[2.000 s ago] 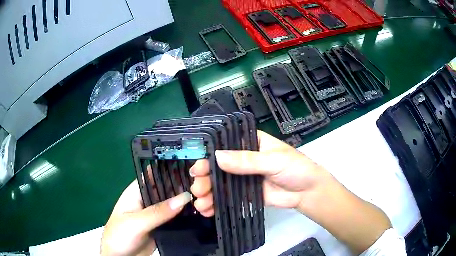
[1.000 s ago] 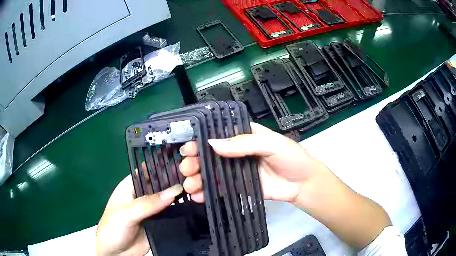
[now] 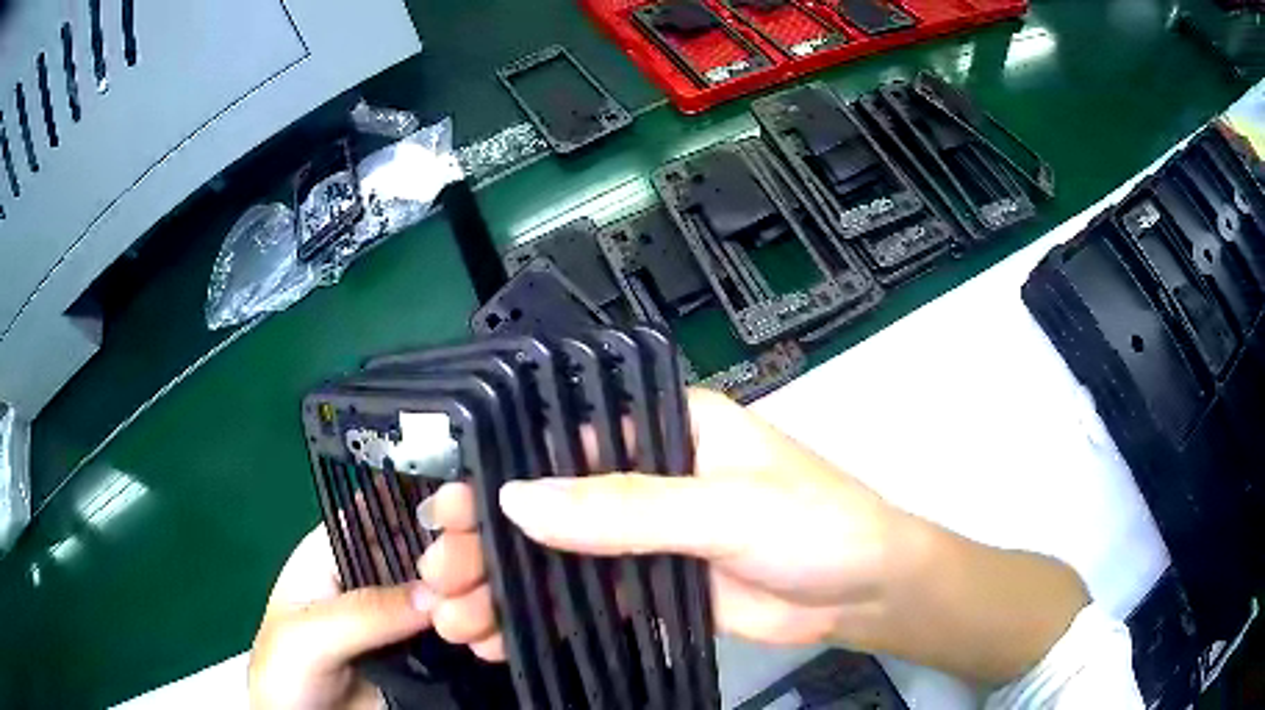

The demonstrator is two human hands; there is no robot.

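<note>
A fanned stack of several black phone middle frames is held upright in front of me, its lower end cut off by the picture's edge. My right hand grips the stack from the right, thumb across the side rails and fingertips through the openings. My left hand holds the lower left of the stack, with its thumb on the near frame; its fingers are mostly hidden behind. The nearest frame has a pale shiny patch near its top.
Frame groups overlap along the white sheet's far edge. A red tray with frames and a single frame lie beyond. A plastic bag sits by the grey machine. Black ribbed trays are at right.
The fanned stack and both hands have shifted left and a little lower. The stack is tilted differently, showing more of its top edges. The background has shifted left and up in the picture.
</note>
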